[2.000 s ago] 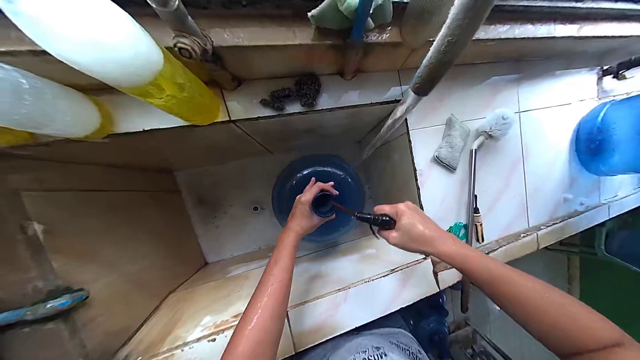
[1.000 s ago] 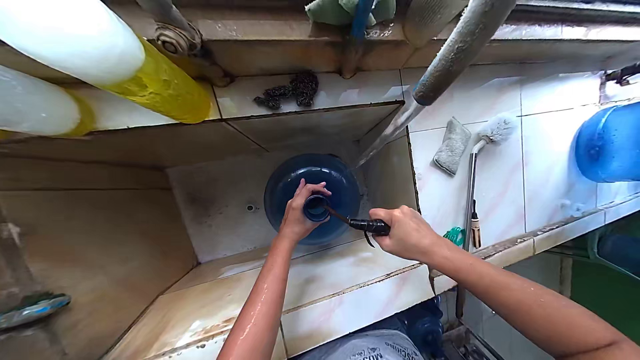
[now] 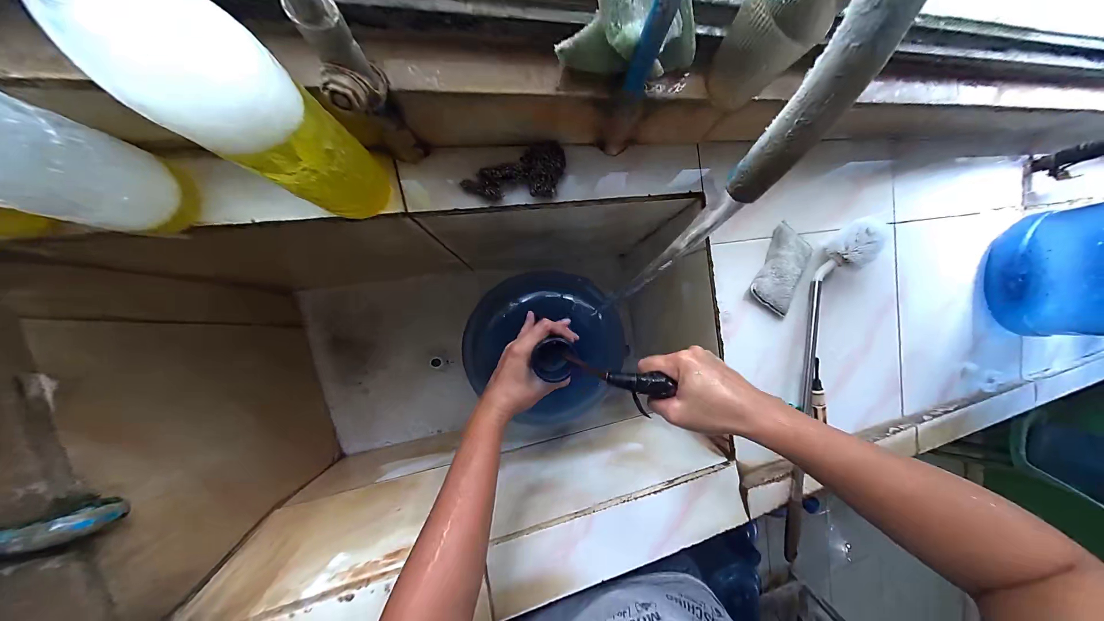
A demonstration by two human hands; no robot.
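Note:
A blue plastic water jug (image 3: 496,319) stands upright in a tiled basin, mouth toward me. My left hand (image 3: 528,366) grips the jug's neck (image 3: 552,358), fingers around its rim. My right hand (image 3: 707,392) is closed on the black handle (image 3: 642,383) of a tool with a thin dark shaft. The shaft reaches to the jug's mouth; its far end is hidden or too small to tell. From a thick grey hose (image 3: 802,112) above, a stream of water (image 3: 681,246) falls onto the jug's right shoulder.
On the tiled ledge at right lie a grey scrubbing pad (image 3: 780,269) and a long-handled brush (image 3: 856,243), with another blue jug (image 3: 1048,272) beyond. A dark scouring mesh (image 3: 522,171) lies on the back ledge. White and yellow cylinders (image 3: 319,164) jut in at upper left.
Both hands stay at the jug's mouth, the left on the neck and the right on the black handle. The water keeps running.

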